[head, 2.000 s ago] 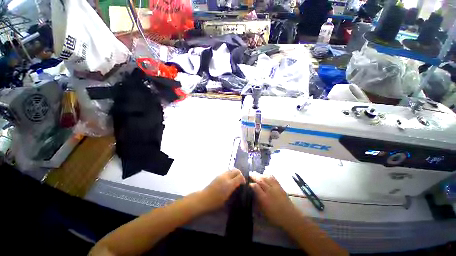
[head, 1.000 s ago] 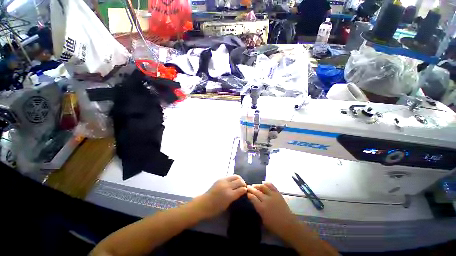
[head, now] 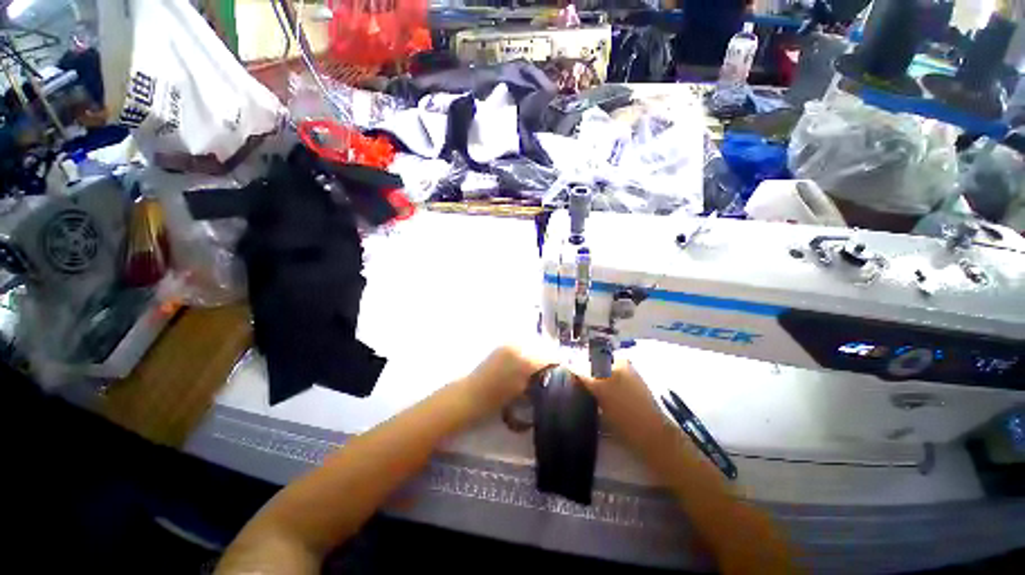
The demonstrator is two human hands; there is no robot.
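My left hand [head: 508, 375] and my right hand [head: 616, 389] are close together just below the needle area of the white lockstitch sewing machine [head: 719, 303]. Both hold the upper end of a black fabric piece [head: 565, 438], which hangs down between them over the table's front part. The fingertips are blurred and overexposed beside the presser foot [head: 577, 332], so I cannot tell whether the fabric is under it. Dark thread snips [head: 699, 434] lie on the machine bed right of my right hand.
A bundle of black pieces [head: 301, 292] lies at the left beside a red plastic tie [head: 337, 144]. Fabric scraps [head: 483, 129] and clear plastic bags [head: 641, 152] are piled along the back. A white printed sack [head: 191, 96] stands back left. Thread cones [head: 886, 45] stand far right.
Both hands have moved forward from the front of the bed to the needle area with the black piece. More of the piece shows hanging toward the front edge. The view has shifted slightly.
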